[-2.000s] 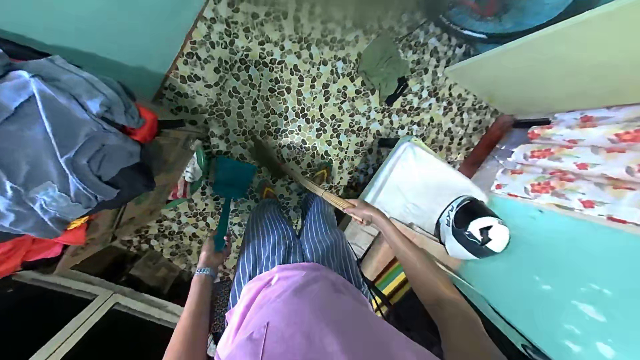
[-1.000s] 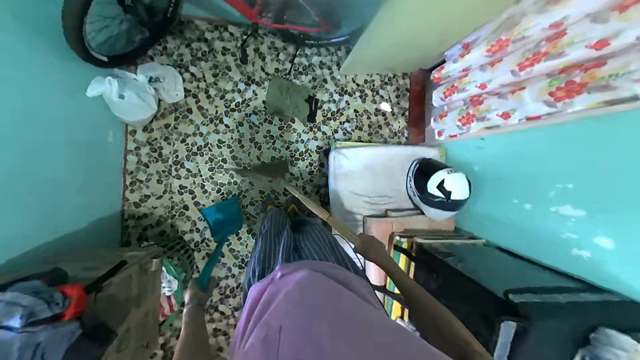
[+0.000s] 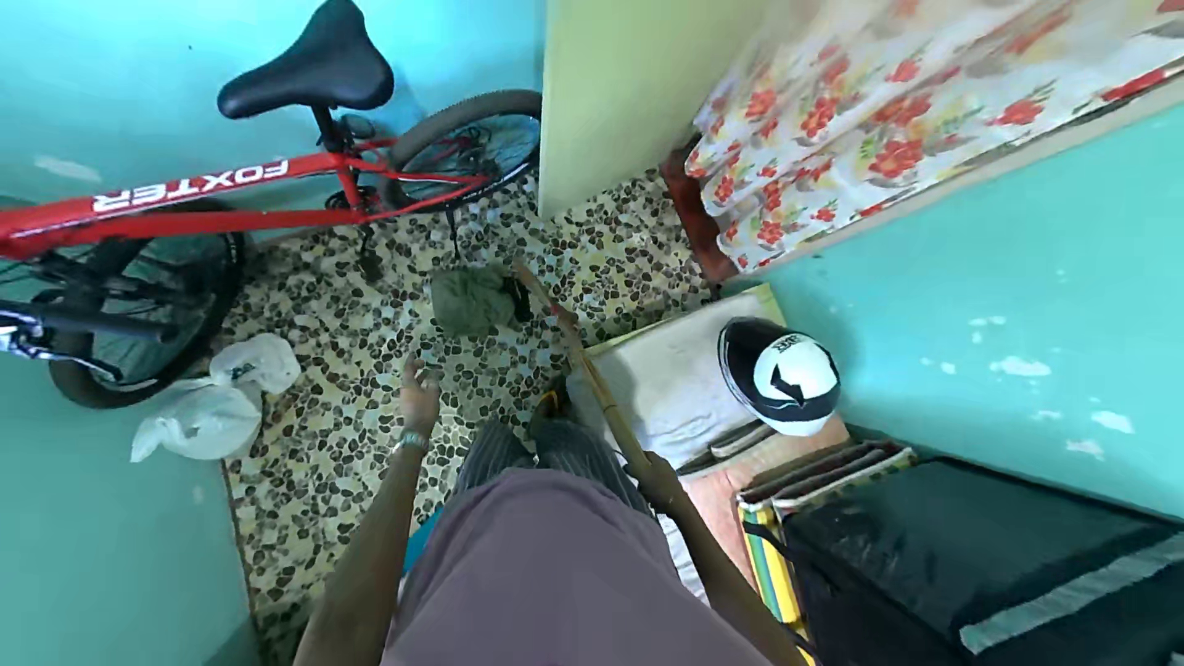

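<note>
My right hand [image 3: 659,483] is closed around the handle of a wooden broom [image 3: 606,398], whose far end slants up across the floor beside a green cloth [image 3: 474,301]. The broom's bristles cannot be made out. Over the pebble-patterned floor my left hand [image 3: 420,398] reaches forward, fingers apart, holding nothing. A bit of blue plastic, probably the dustpan [image 3: 422,541], shows between my left forearm and my shirt.
A red bicycle [image 3: 314,185] leans at the back wall. White plastic bags [image 3: 213,412] lie at the left wall. A black and white helmet [image 3: 782,375] rests on a pale padded surface [image 3: 675,370] at right, near a black bag [image 3: 971,564]. A floral curtain [image 3: 860,139] hangs above.
My left hand has let go of the blue dustpan and moved forward, empty. The broom now points toward the green cloth. The view has shifted toward the bicycle.
</note>
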